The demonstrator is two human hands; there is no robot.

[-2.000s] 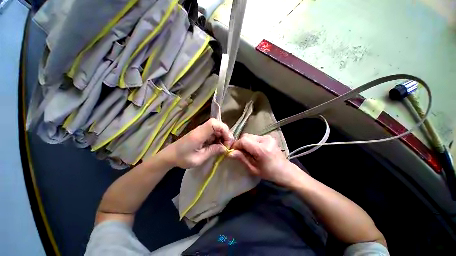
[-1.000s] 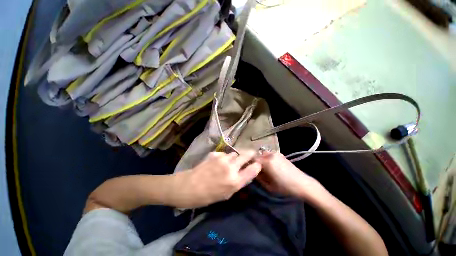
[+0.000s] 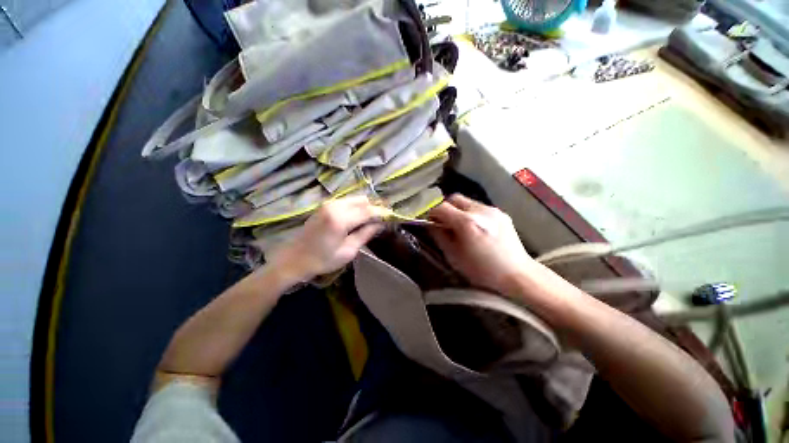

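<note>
A beige tote bag [image 3: 398, 303] hangs below my hands over my lap, its dark opening towards me and its straps trailing right across the table edge. My left hand [image 3: 342, 229] pinches a yellow trim end [image 3: 400, 217] at the bag's upper edge. My right hand [image 3: 476, 238] is closed on the bag edge at the other end of this short yellow stretch; its fingertips are partly hidden. The two hands are a short gap apart, close in front of the bag pile.
A pile of grey-beige bags [image 3: 311, 112] with yellow lines stands ahead-left. The pale table [image 3: 606, 138] at right has a red strip [image 3: 562, 206] along its edge, a hammer [image 3: 715, 293], a turquoise fan [image 3: 543, 12] and more bag parts [image 3: 735, 73].
The view has shifted, bringing the fan into sight. The bag has been raised and turned, with its opening now showing. My hands have moved up near the pile and apart, yellow trim between them.
</note>
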